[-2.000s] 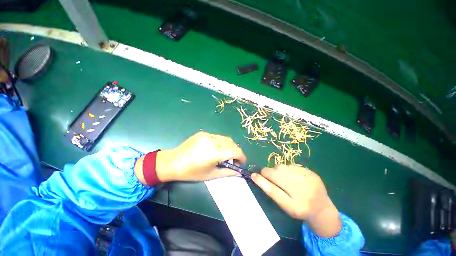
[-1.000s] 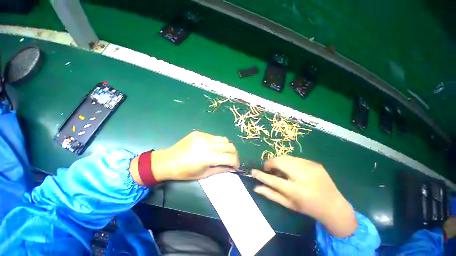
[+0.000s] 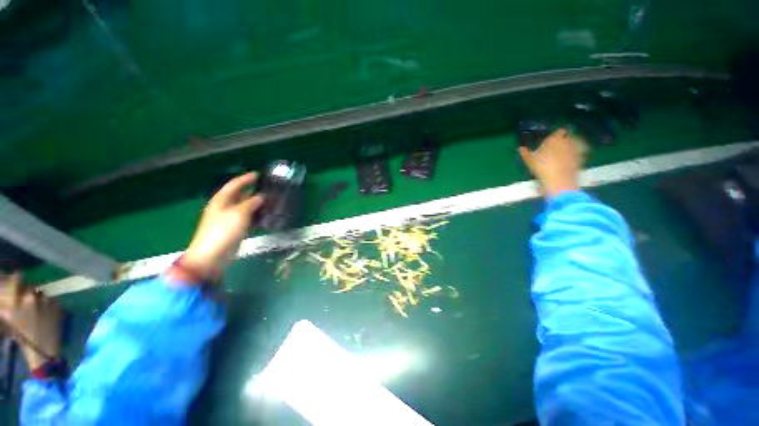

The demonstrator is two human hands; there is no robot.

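My left hand (image 3: 220, 229), blurred, is at the belt's near side with its fingers on the left edge of a black phone assembly (image 3: 283, 198), which has a bright patch at its top. My right hand (image 3: 558, 158), also blurred, reaches over the white rail to another black phone assembly (image 3: 533, 131) on the belt. Its fingertips overlap that phone's lower end; whether they grip it is unclear. A tangle of cream-yellow strands (image 3: 404, 245) lies on the bench beside the rail. A white sheet (image 3: 337, 383) lies on the bench nearest me, under glare.
The white rail (image 3: 466, 202) separates bench and green belt. Several black phone assemblies lie on the belt, one here (image 3: 374, 170), beside a small dark piece (image 3: 335, 190). A grey post (image 3: 62, 241) stands at left, near another person's hand (image 3: 32, 320). Dark blocks (image 3: 707, 200) are at right.
My hands have parted from the dark piece they held together over the sheet and moved forward to the belt, left and right. The view has shifted; the phone on the bench's left is out of view.
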